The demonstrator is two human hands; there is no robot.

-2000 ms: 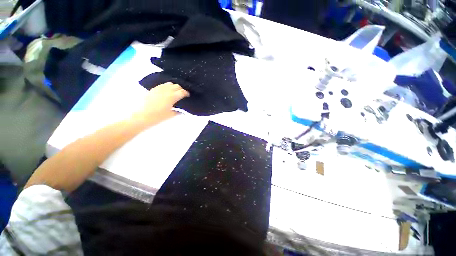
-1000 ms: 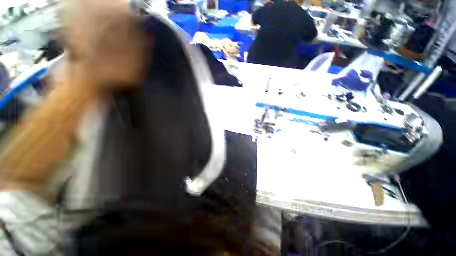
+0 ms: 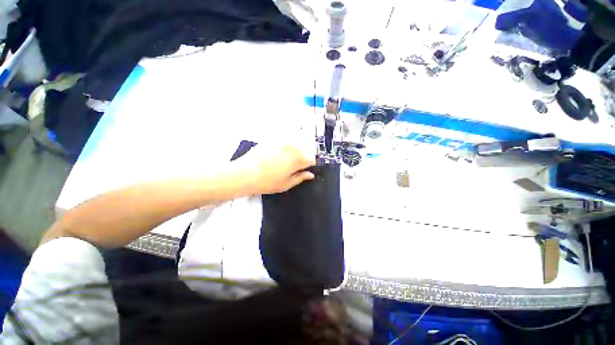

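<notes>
A narrow black panel [image 3: 303, 229] lies lengthwise from the presser foot [image 3: 328, 156] to the table's front edge. A white strip [image 3: 342, 275] shows along its lower right edge. A pale cloth [image 3: 219, 249] lies beside and partly under it. My left hand [image 3: 286, 172] is at the panel's top left edge, thumb and fingers closed on it, close beside the foot. The white machine head [image 3: 431, 135] with a blue stripe stands to the right. My right hand is not in view. A dark blurred shape covers the bottom middle.
A small dark scrap [image 3: 243, 149] lies left of my hand. Black cloth [image 3: 168, 27] is heaped at the back left. A tan tab [image 3: 551, 261] lies near the right table edge. A measuring tape [image 3: 431, 291] runs along the front edge. A blue bin [image 3: 438, 328] is below.
The large speckled panels are gone from the table. The black piece raised with my left hand a second ago is gone from the air; a narrow panel now lies at the foot. The view has turned down.
</notes>
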